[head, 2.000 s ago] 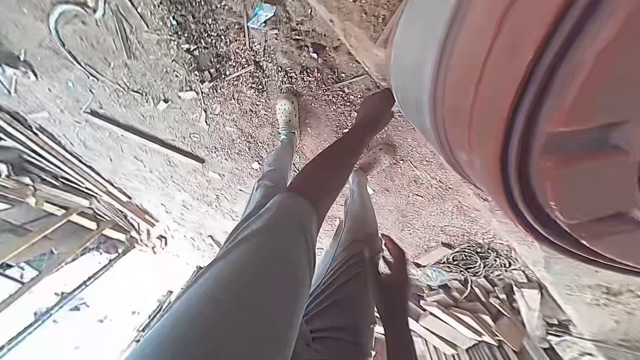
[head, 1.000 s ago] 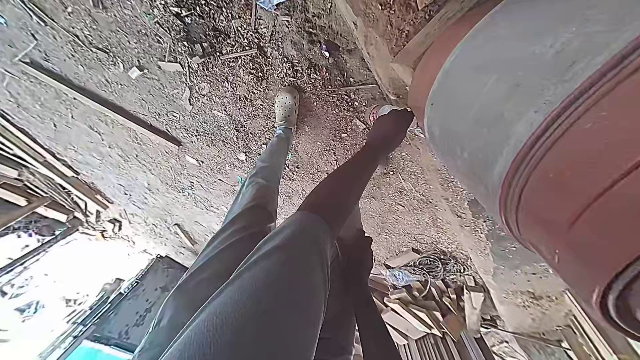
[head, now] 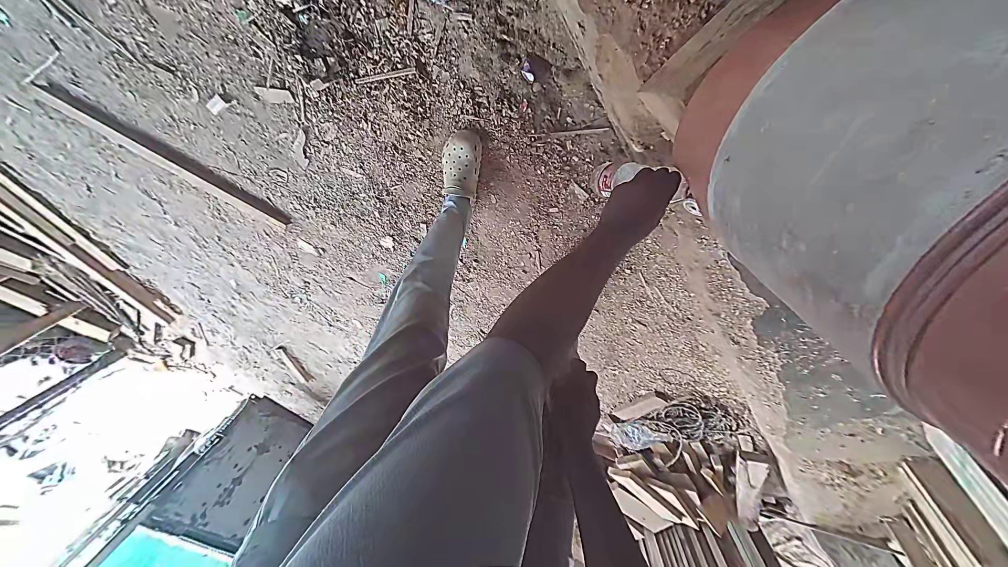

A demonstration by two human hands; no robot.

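My left hand (head: 644,203) reaches out at the upper right with its fingers bent, beside the lower edge of a large red and grey drum-like container (head: 835,150). A small whitish thing with red marks (head: 606,179) shows just past the fingers; whether I hold it or it lies behind cannot be told. My right hand (head: 579,394) is lower down, dark and blurred against my trouser leg, with its fingers bent. Nothing is plainly seen in it. One pale clog (head: 461,164) is on my foot, left of the outstretched hand.
A wooden beam (head: 709,59) meets the drum. Wood offcuts (head: 657,496) and a coil of wire or cord (head: 697,421) lie at the lower right. A long board (head: 165,157) lies on the littered dirt floor, with stacked timber (head: 71,256) at the far left.
The view has shifted, with more of the drum's grey part now showing. My right hand, earlier seen apart beside my leg, now overlaps the trouser leg. My left hand stays near the drum's edge.
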